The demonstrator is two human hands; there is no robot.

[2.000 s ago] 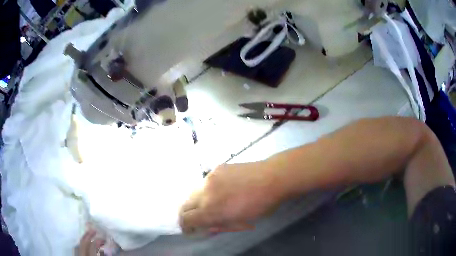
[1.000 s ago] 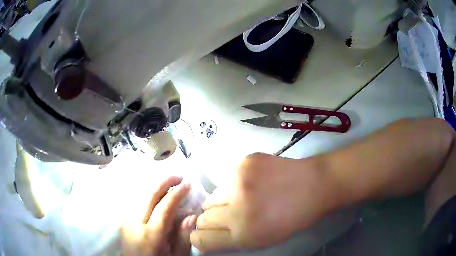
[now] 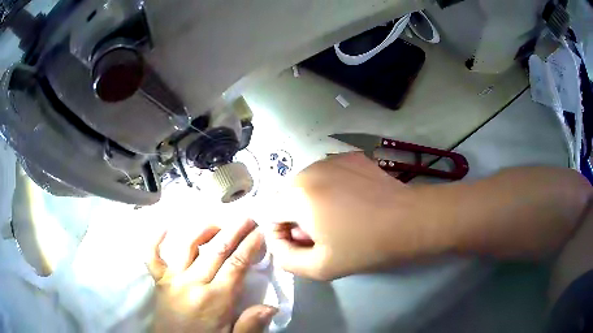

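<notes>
White fabric [image 3: 71, 286] lies at the left and under my left hand, washed out by glare near the needle. My left hand [image 3: 208, 276] lies flat on it, fingers spread, just below the ribbed cream knob [image 3: 232, 182]. A narrow white strip [image 3: 281, 296] runs down beside my left thumb. My right hand [image 3: 331, 214] is right of my left fingers, its fingers curled at the glare; whether it pinches fabric is hidden. The red-handled thread snips [image 3: 422, 160] lie just behind my right hand, which covers part of one blade. The presser foot and needle are lost in glare.
The sewing machine head [image 3: 58, 130] and arm span the top left, with a dark red-brown knob [image 3: 118, 73] and black tension dial [image 3: 212, 148]. A cream lamp shade [image 3: 31, 227] is at left. A black rectangle [image 3: 383, 68] with a white loop [image 3: 372, 52] lies behind the snips. White labels [image 3: 553, 78] hang right.
My left hand has come up from the lower left onto the fabric and now lies flatter. My right hand has moved up toward the snips. The view has moved closer to the machine head.
</notes>
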